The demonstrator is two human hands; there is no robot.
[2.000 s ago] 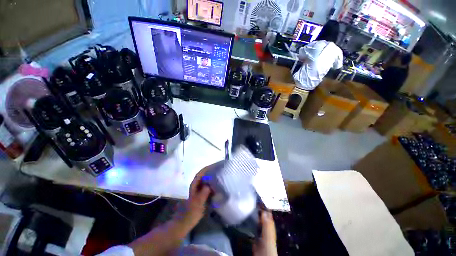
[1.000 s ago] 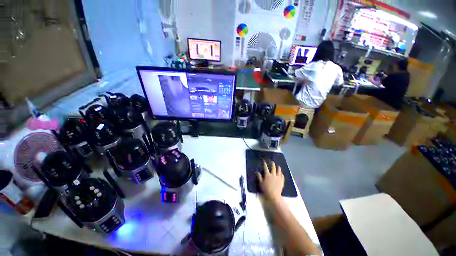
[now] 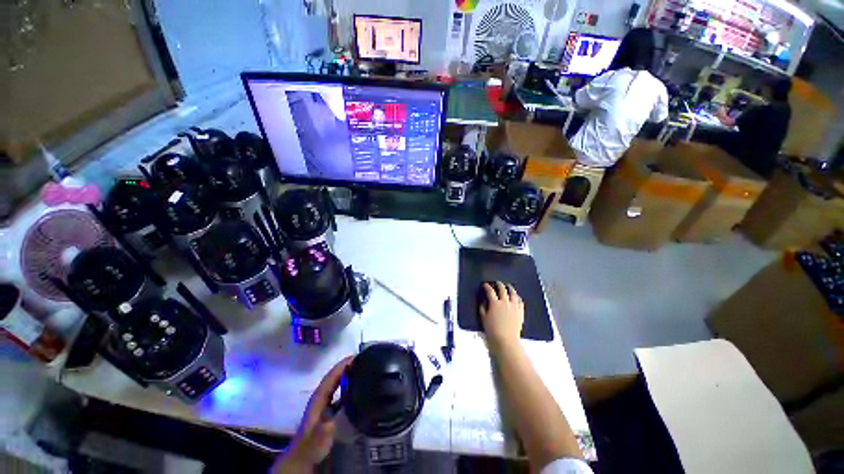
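A black-headed dome camera (image 3: 383,389) stands at the table's front edge, its grey base with small square lights toward me. My left hand (image 3: 323,407) is on its left side, fingers against the head and side. My right hand (image 3: 501,313) rests over the mouse on the black mouse pad (image 3: 534,294); the mouse is mostly hidden under the fingers. The monitor (image 3: 350,131) shows a grey live view at left and coloured windows at right.
Several dome cameras (image 3: 238,260) crowd the left of the white tabletop (image 3: 401,255), one glowing blue, one pink. A thin rod (image 3: 405,302) and a dark pen-like stick (image 3: 449,329) lie mid-table. Three cameras stand right of the monitor. A pink fan (image 3: 63,252) is at left, an open carton right.
The camera was in both hands, then stood on the table while my right hand went to the mouse. Now my left hand is on its side. The monitor's right-hand windows have changed.
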